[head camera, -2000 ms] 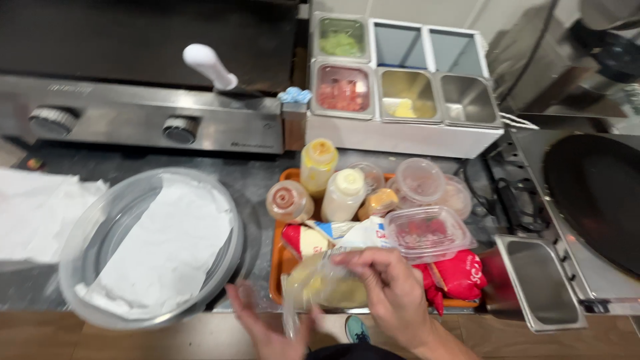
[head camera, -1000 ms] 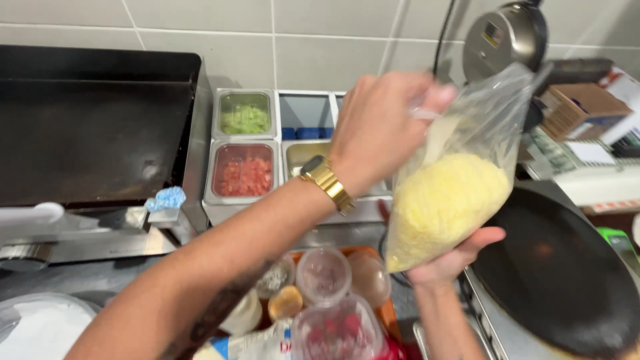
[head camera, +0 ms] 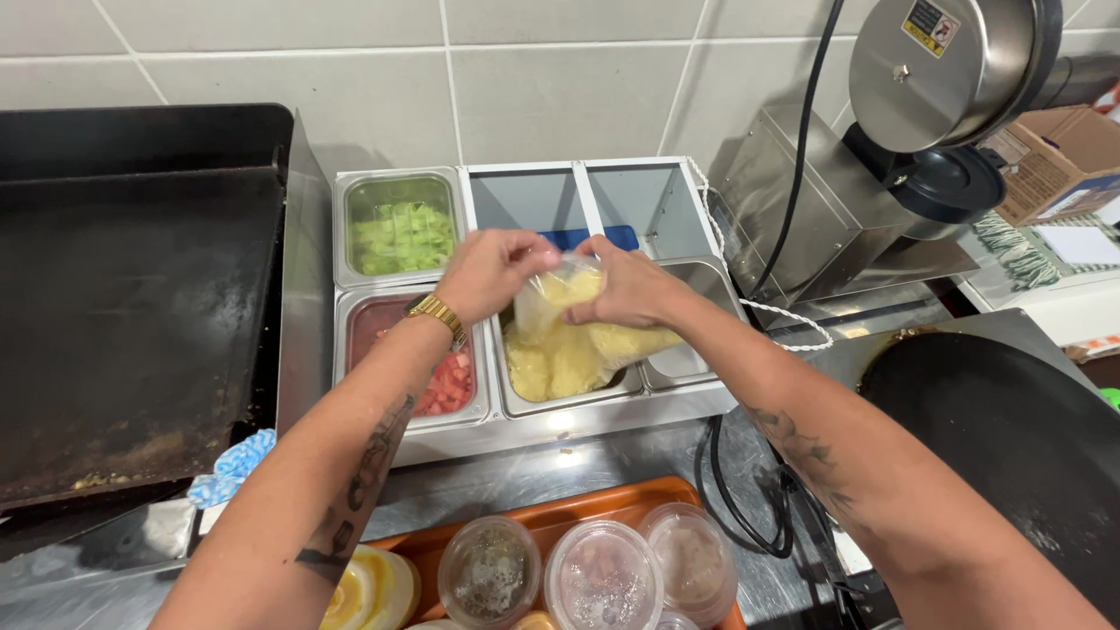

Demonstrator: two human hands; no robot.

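My left hand pinches the rim of a clear plastic bag of shredded yellow cheese. Around the bag's neck my right hand is closed, with the full part of the bag hanging below it to the right. The bag's mouth is tipped over a steel pan, and shredded cheese lies in that pan beneath it. To the left, diced tomato fills another pan, partly behind my left wrist. Shredded lettuce is in the pan behind that. A steel pan stands to the right, partly hidden by my right forearm.
A black griddle lies left, with a blue-and-white cloth at its corner. An orange tray with lidded tubs is in front. At right are a round black hot plate, a steel waffle maker and a loose black cable.
The cheese bag, held up at the right a second ago, has come down over the middle front pan and is tipped. Cheese now fills much of that pan. The view has shifted.
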